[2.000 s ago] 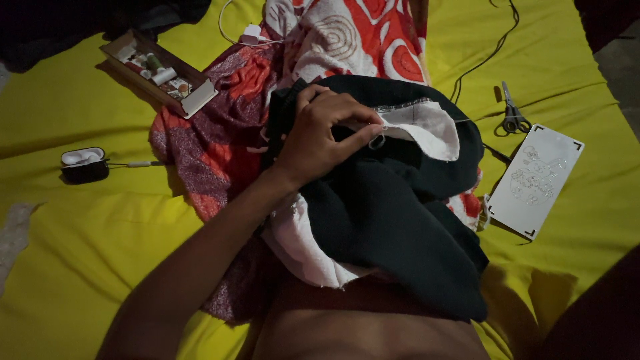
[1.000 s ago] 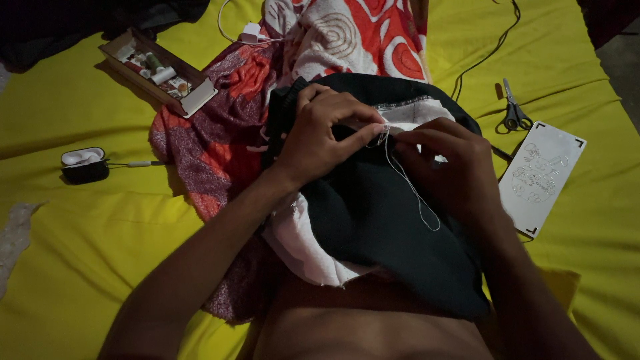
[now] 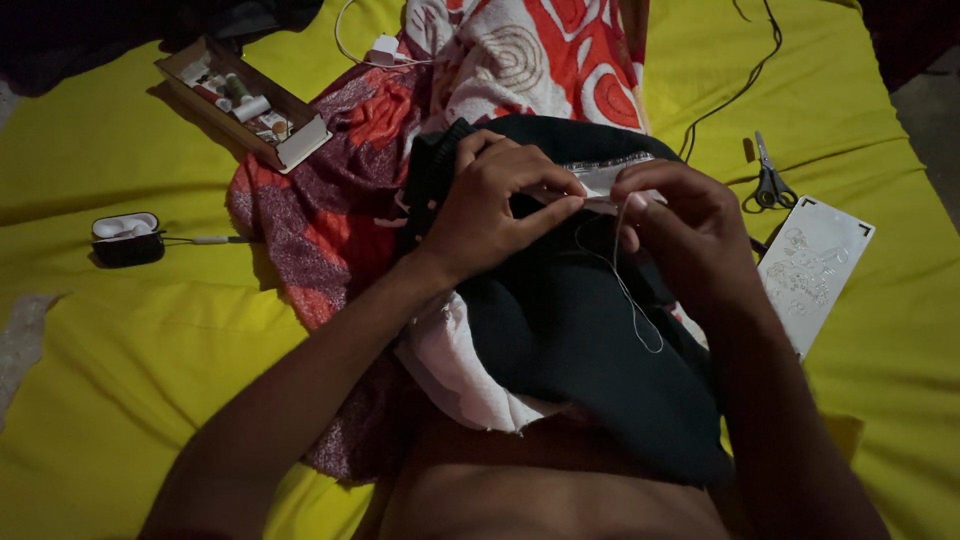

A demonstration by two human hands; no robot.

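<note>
A dark garment [image 3: 555, 315] with white lining [image 3: 480, 382] lies over the lap. My left hand [image 3: 502, 195] pinches the edge of a white fabric piece [image 3: 600, 178] between thumb and forefinger. Close on its right, my right hand [image 3: 675, 225] has its fingertips closed at the same white edge, with a light thread [image 3: 630, 300] hanging in a loop below them over the dark cloth. Whether a needle is between the right fingertips cannot be told.
A cardboard box [image 3: 217, 120] of thread spools lies upper left, an open earbud case [image 3: 127, 240] below it. Scissors [image 3: 769, 180] and a white patterned plate [image 3: 814, 270] are at right. A red-and-white blanket [image 3: 517, 60], a white charger [image 3: 385, 49] and a dark cable [image 3: 739, 90] lie on the yellow sheet.
Two seconds ago my right hand was out of view; it came in at the right and is now at the white edge with the thread. My left hand has kept its pinch.
</note>
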